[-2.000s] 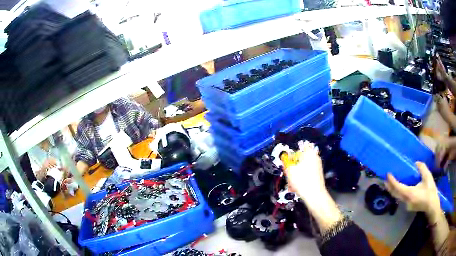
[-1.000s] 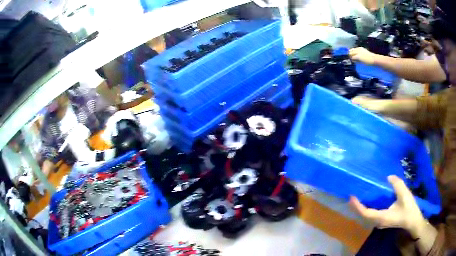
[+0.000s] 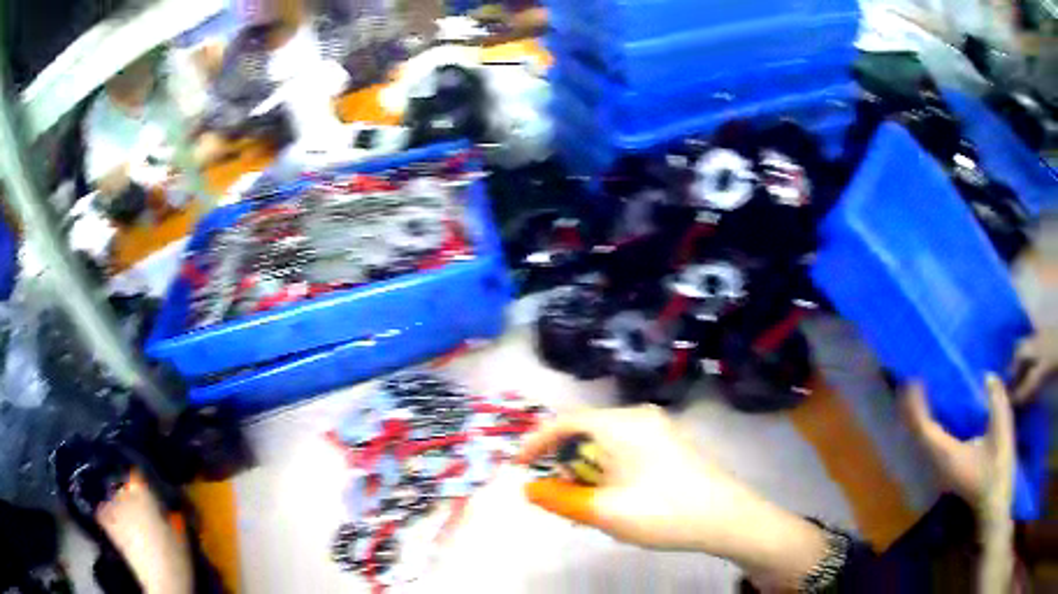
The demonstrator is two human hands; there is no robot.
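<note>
My right hand [image 3: 632, 478] is closed around the dark-and-yellow screwdriver handle [image 3: 584, 461], over the benchtop; an orange finger cot shows on it. My left hand [image 3: 142, 528] is at the bottom left, blurred, with an orange-tipped finger at a black housing [image 3: 95, 466]; whether it grips the housing is unclear. A loose pile of LED ring boards with red leads [image 3: 406, 453] lies between my hands. Black housings with pale rings [image 3: 710, 282] are grouped behind my right hand.
A blue parts bin [image 3: 383, 304] full of boards stands at left. Stacked blue bins [image 3: 708, 52] stand behind the housings. Another person's hand [image 3: 946, 447] holds a tilted blue bin [image 3: 917, 273] at right. Clear plastic [image 3: 46, 360] lies far left.
The view has turned down and left. My right hand now shows with the screwdriver over the bench, and my left hand has come into view. The bin held at right is tilted more steeply.
</note>
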